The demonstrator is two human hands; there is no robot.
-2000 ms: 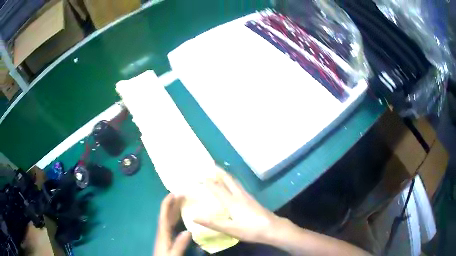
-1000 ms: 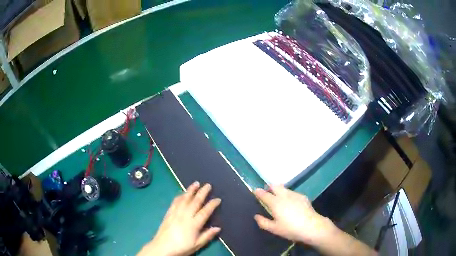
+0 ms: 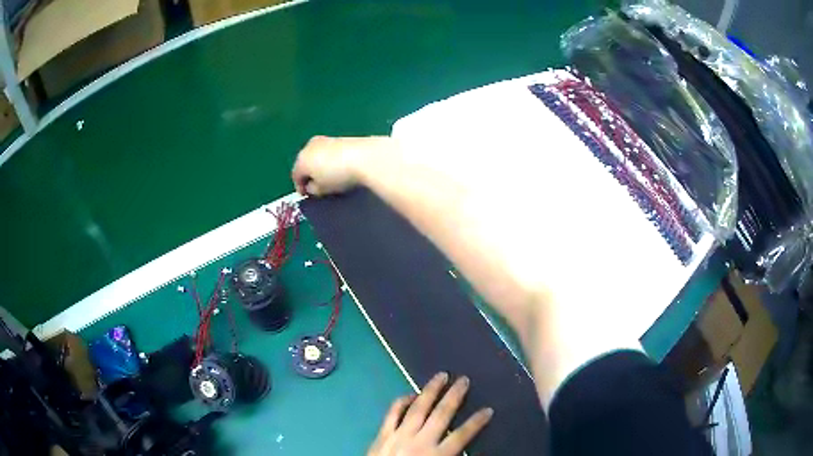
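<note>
A long flat black foam sheet (image 3: 401, 294) with a pale yellow edge lies on the green bench, running from the metal rail toward me. My left hand (image 3: 432, 420) lies flat on its near part, fingers spread, cut off by the bottom edge. My right hand (image 3: 328, 166) is at the sheet's far left corner by the rail, fingers curled down at the edge; whether they pinch it is hidden. My right forearm reaches across the white foam tray (image 3: 553, 196).
Stacked small speakers (image 3: 258, 289) with red wires, more speakers (image 3: 214, 381) and a single one (image 3: 314, 355) stand left of the sheet. Black brackets (image 3: 134, 419) and a blue phone (image 3: 116, 350) are at lower left. A clear plastic bag (image 3: 660, 116) is at upper right.
The sheet was pale side up, then turned black side up. My right hand has moved from its near right edge to the far corner. My left hand stays on the near part.
</note>
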